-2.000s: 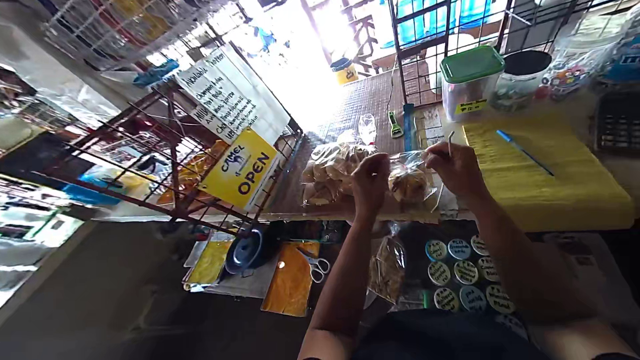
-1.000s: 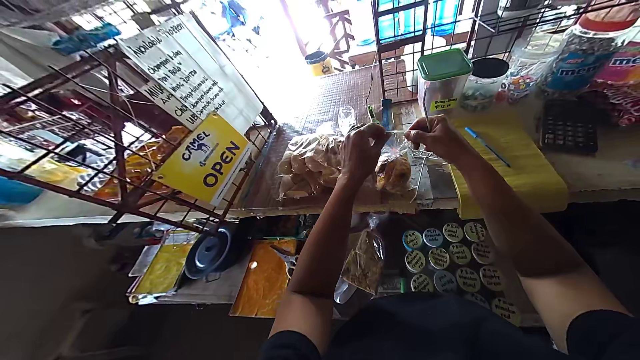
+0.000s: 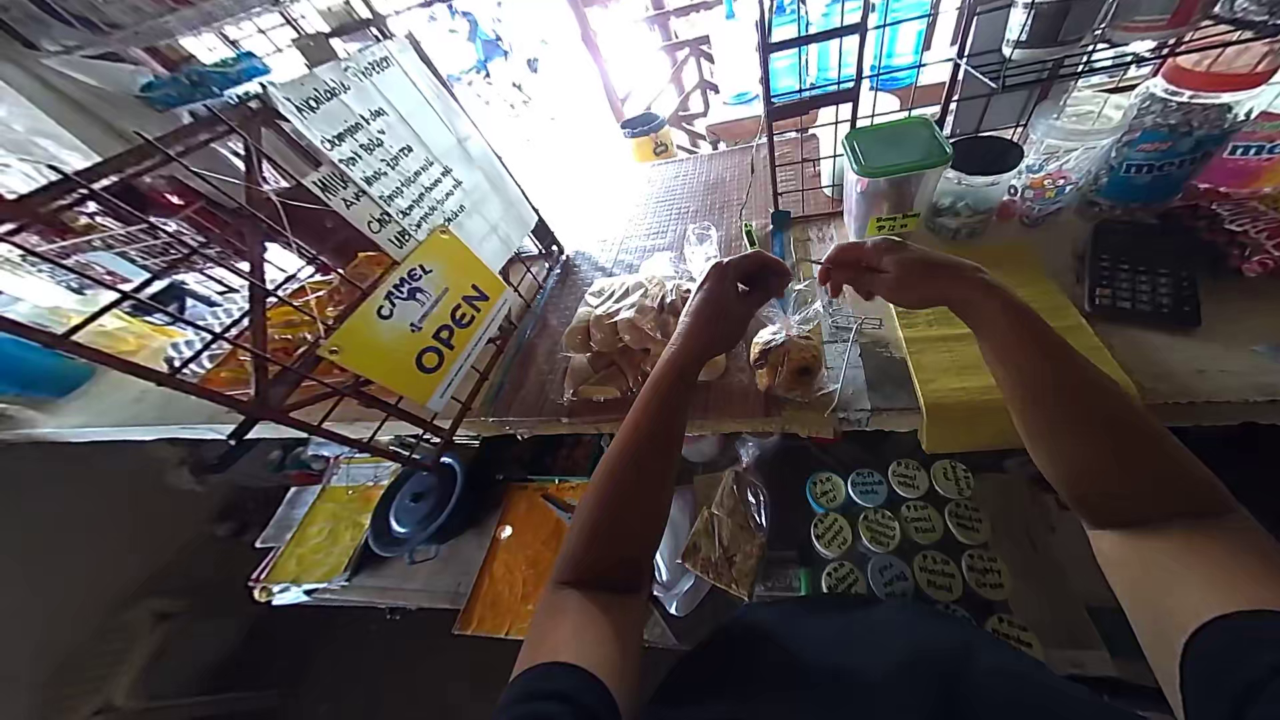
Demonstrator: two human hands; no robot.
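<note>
My left hand [image 3: 735, 290] is closed on the gathered neck of a small clear plastic bag [image 3: 788, 360] with round brown pieces inside, which rests near the counter's front edge. Just right of the bag's neck is my right hand [image 3: 885, 272], fingers bent; whether it pinches a thin strand cannot be told. Left of my left wrist lie several clear bags of pale food pieces [image 3: 625, 325]. Thin pale strips [image 3: 848, 350] lie on the counter to the right of the small bag.
A yellow pad [image 3: 1000, 340], a calculator [image 3: 1140, 272] and a green-lidded container [image 3: 897, 165] stand right of my hands. A wire grille with a yellow sign [image 3: 418, 318] rises at left. Below the counter are round labelled lids [image 3: 880, 530], an orange folder [image 3: 520, 550] and a bagged brown item [image 3: 728, 535].
Earlier both hands held the small bag's top spread between them; now its neck is gathered at my left hand, and the hands are a little apart. The view has shifted.
</note>
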